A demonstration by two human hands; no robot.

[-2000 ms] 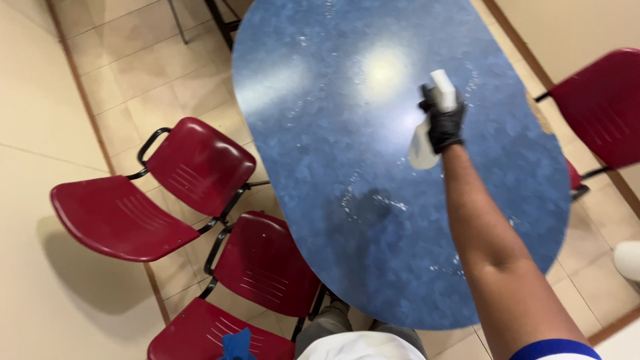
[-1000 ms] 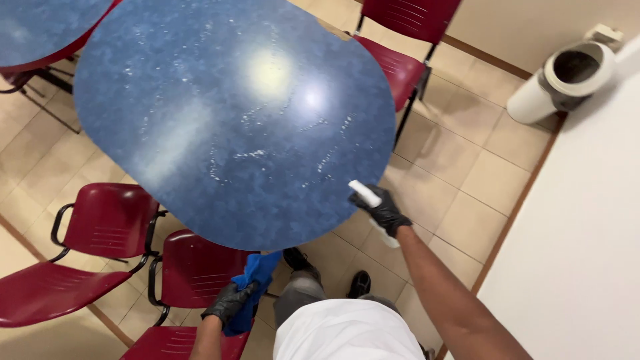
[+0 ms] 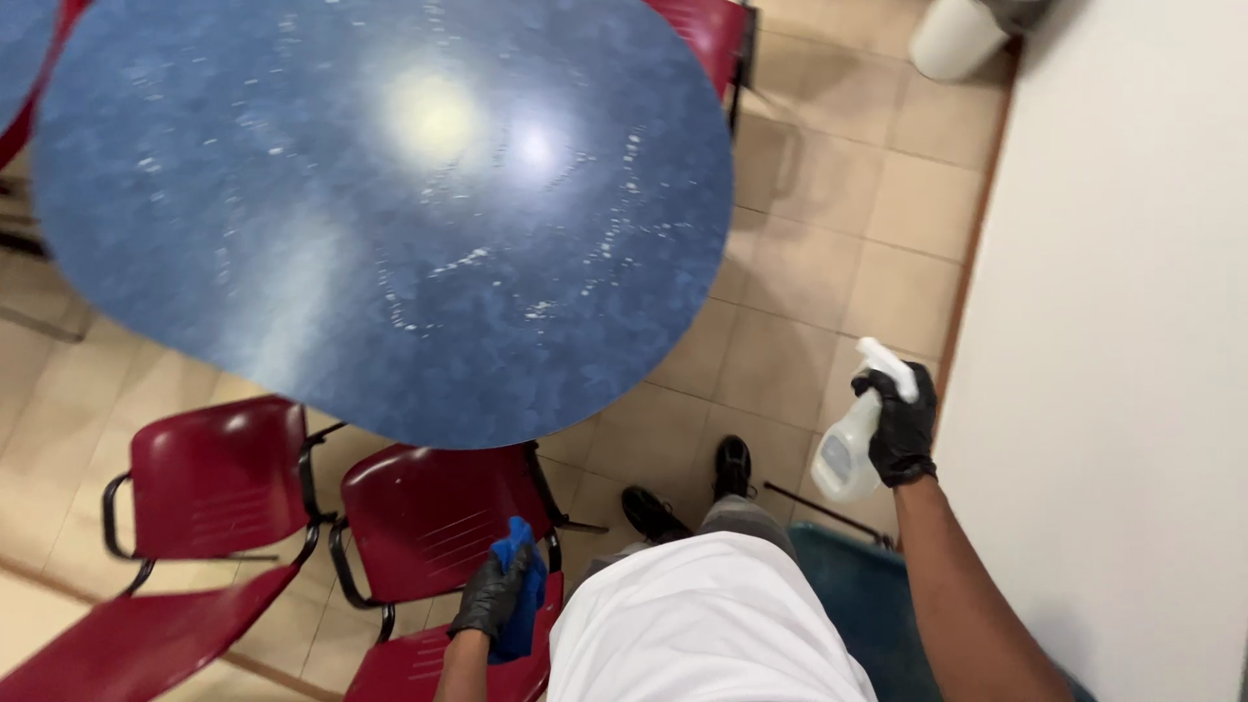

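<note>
My right hand (image 3: 902, 421), in a black glove, grips a translucent spray bottle (image 3: 850, 450) with a white trigger head, held out over the floor near the white wall. My left hand (image 3: 495, 593), also black-gloved, is closed on a blue cloth (image 3: 522, 609) above a red chair. In front of me is a blue mottled table (image 3: 322, 224) with a rounded end. Streaks of pale droplets (image 3: 609, 229) lie across its top, and light reflects from it. Neither hand touches the table.
Red chairs with black armrests (image 3: 219, 478) (image 3: 439, 517) stand along the near left side. Another red chair (image 3: 704, 34) is at the far right of the table. A white bin (image 3: 955, 39) stands by the white wall (image 3: 1102, 292). A dark teal chair (image 3: 858, 604) is close on my right.
My right hand with the spray bottle has moved from above the table, past its edge, to over the floor at right. The view has shifted strongly toward the right wall.
</note>
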